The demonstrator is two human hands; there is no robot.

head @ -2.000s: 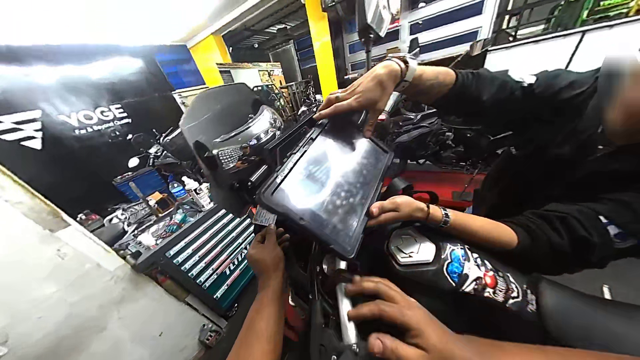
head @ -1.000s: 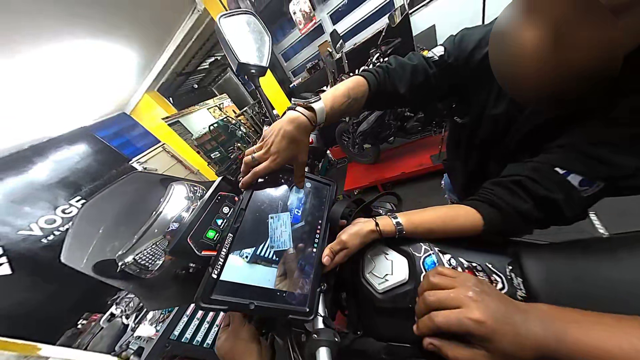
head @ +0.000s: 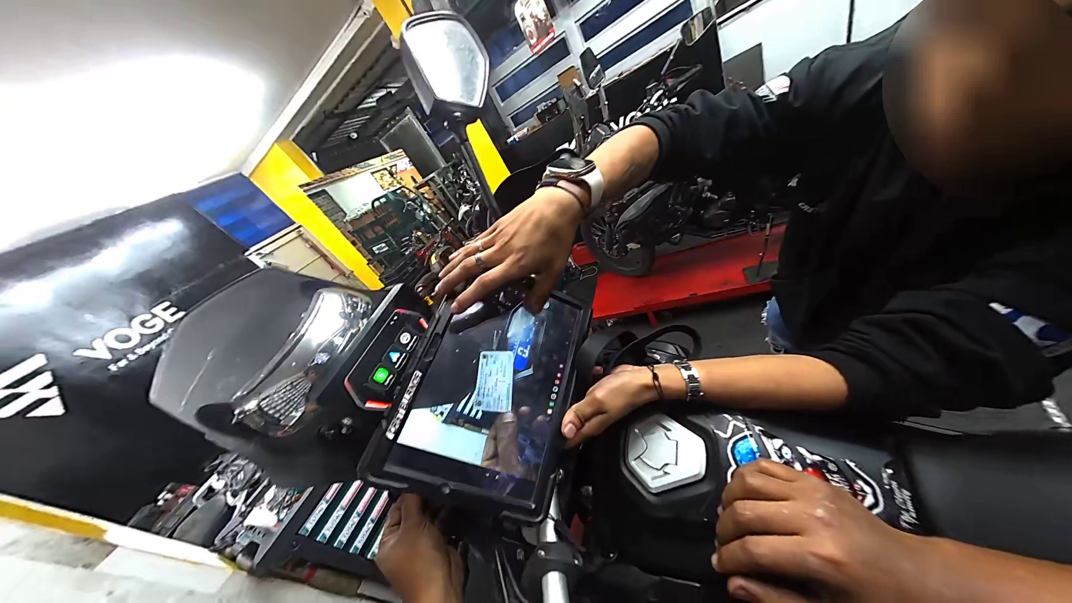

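A tablet in a black case (head: 490,402) lies tilted over the motorcycle's handlebar (head: 550,536). Its screen shows a camera picture of a card and fingertips. At its lower left edge is my left hand (head: 419,548), its fingertips hidden behind the case; whether it grips something cannot be seen. My right hand (head: 796,532) rests loosely curled on the tank's rear part, with nothing visible in it. Another person's hand (head: 519,247) touches the tablet's top edge, and that person's other hand (head: 607,406) holds its right edge. The fuel cap (head: 666,452) lies between that hand and my right hand.
The motorcycle's lit display (head: 389,360) and windscreen (head: 243,343) stand left of the tablet, a mirror (head: 448,63) above. A drawer cabinet (head: 343,519) stands lower left. Behind are a red lift platform (head: 687,289) and another motorcycle (head: 628,230). The other person leans in from the right.
The view has shifted strongly. Two seconds ago my left hand held a small card beside the tablet, and my right hand was near the handlebar; it now rests on the tank.
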